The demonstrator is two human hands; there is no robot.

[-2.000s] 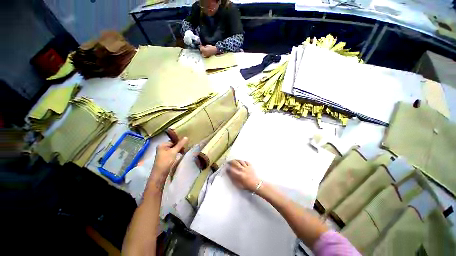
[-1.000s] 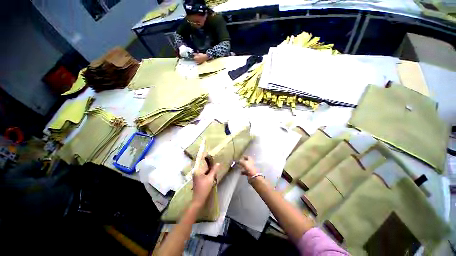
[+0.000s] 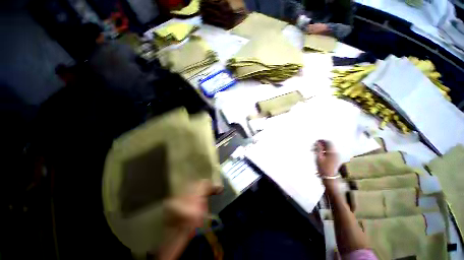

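Note:
My left hand (image 3: 188,205) is blurred at the lower left and grips an olive-yellow bag panel (image 3: 191,147), raised in front of the dark area left of the table. The panel carries a dark square patch (image 3: 145,180) facing me. My right hand (image 3: 326,155) is over a large white sheet (image 3: 300,147) on the table. Its fingers are blurred, and I cannot tell if they hold the sheet. A folded olive piece (image 3: 280,103) lies just beyond the sheet.
Overlapping olive folded pieces (image 3: 384,200) lie at right. Yellow strips (image 3: 356,91) stick out beside stacked white sheets (image 3: 422,86). A blue-rimmed tray (image 3: 217,83), olive panel stacks (image 3: 267,56) and a brown stack (image 3: 224,11) stand farther back. A person's hand (image 3: 319,29) is across the table.
My left hand has swung left and up with the panel, off the table. My right hand has let go of that panel and is over the white sheet. The view has turned left.

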